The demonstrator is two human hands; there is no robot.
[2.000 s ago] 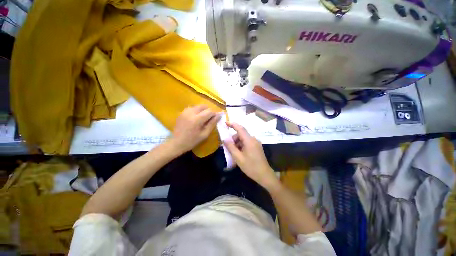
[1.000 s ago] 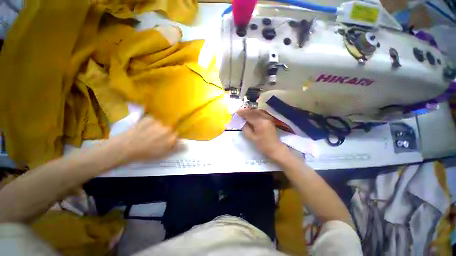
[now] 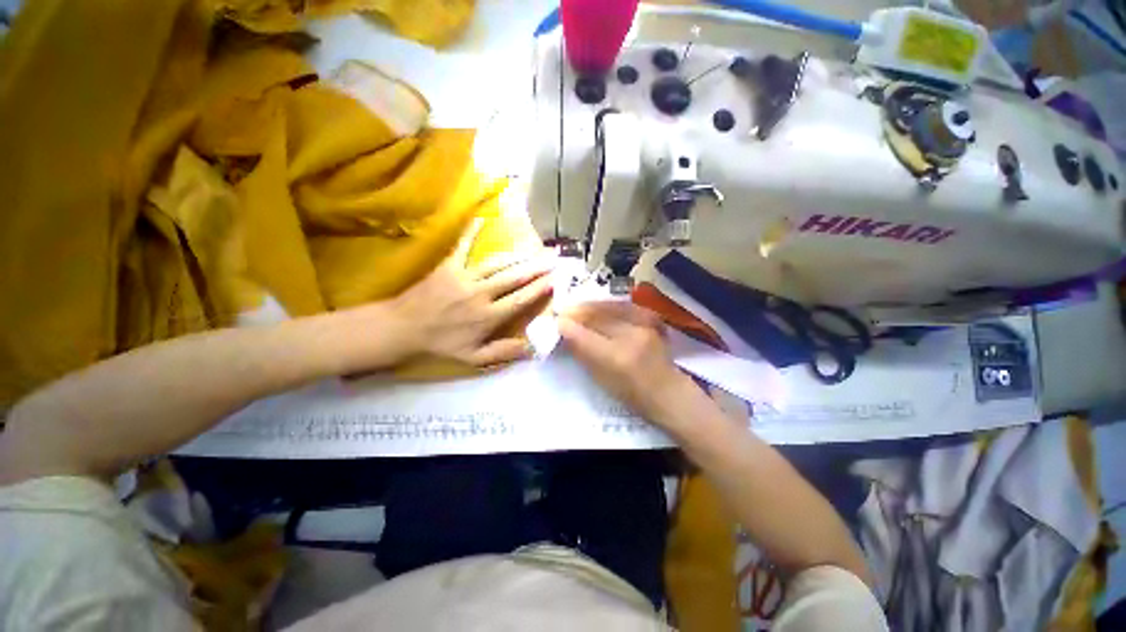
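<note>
A mustard-yellow cloth panel (image 3: 371, 235) lies bunched left of the needle. My left hand (image 3: 475, 309) lies flat on its edge with fingers spread, just left of the presser foot (image 3: 566, 274). My right hand (image 3: 617, 349) is at the front of the foot, its thumb and fingers closed on a small whitish strip (image 3: 541, 333) beside the cloth edge. The white sewing machine (image 3: 790, 210) stands over the work. The needle point is lost in the bright lamp light.
Black-handled scissors (image 3: 830, 336) and navy and orange strips (image 3: 677, 314) lie under the machine arm. A bobbin tray (image 3: 1001, 361) is at the table's right end. A large yellow pile (image 3: 74, 173) covers the left. Grey-white pieces (image 3: 988, 519) hang at lower right.
My left hand has moved right from the table's front onto the cloth by the foot. My right hand stays close to the foot. The panel has bunched up more; the view has shifted.
</note>
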